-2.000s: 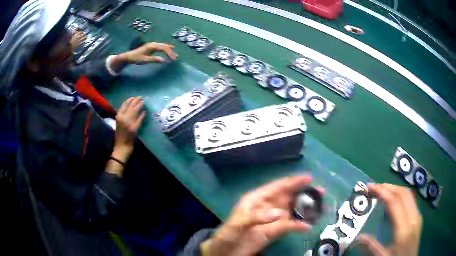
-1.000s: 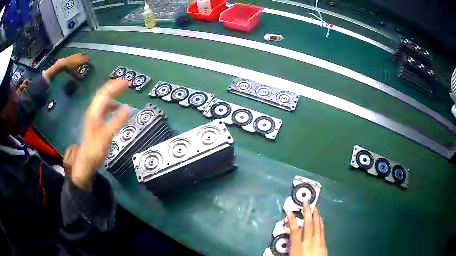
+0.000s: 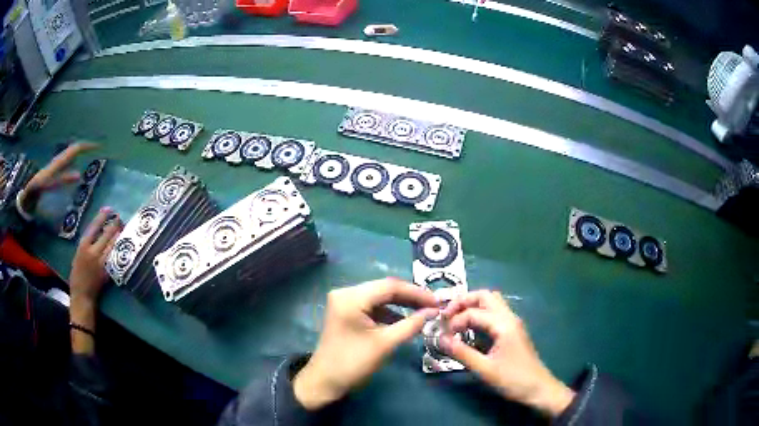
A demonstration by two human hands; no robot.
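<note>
A silver-grey three-seat plate (image 3: 424, 230) lies upright in view below me. Its top seat holds a round black unit (image 3: 437, 248); the middle seat looks open, and the lowest is partly hidden by my fingers. My left hand (image 3: 358, 333) and my right hand (image 3: 499, 345), both bare, meet fingertip to fingertip over the lower half of the plate. A tiny pale piece (image 3: 450, 294) seems pinched between them; its shape is unclear.
Two leaning stacks of plates (image 3: 237, 237) stand at left. Plates with black units (image 3: 370, 177) lie in a row beyond, and another (image 3: 617, 240) at right. A plate without black rings (image 3: 402, 131) lies near the metal rail. Red trays (image 3: 323, 8), a white fan (image 3: 734, 90), and a coworker's hands (image 3: 87, 258) show.
My left hand has come down from over the stacks to meet my right hand at the plate. The view has shifted right, and the plate now appears straighter.
</note>
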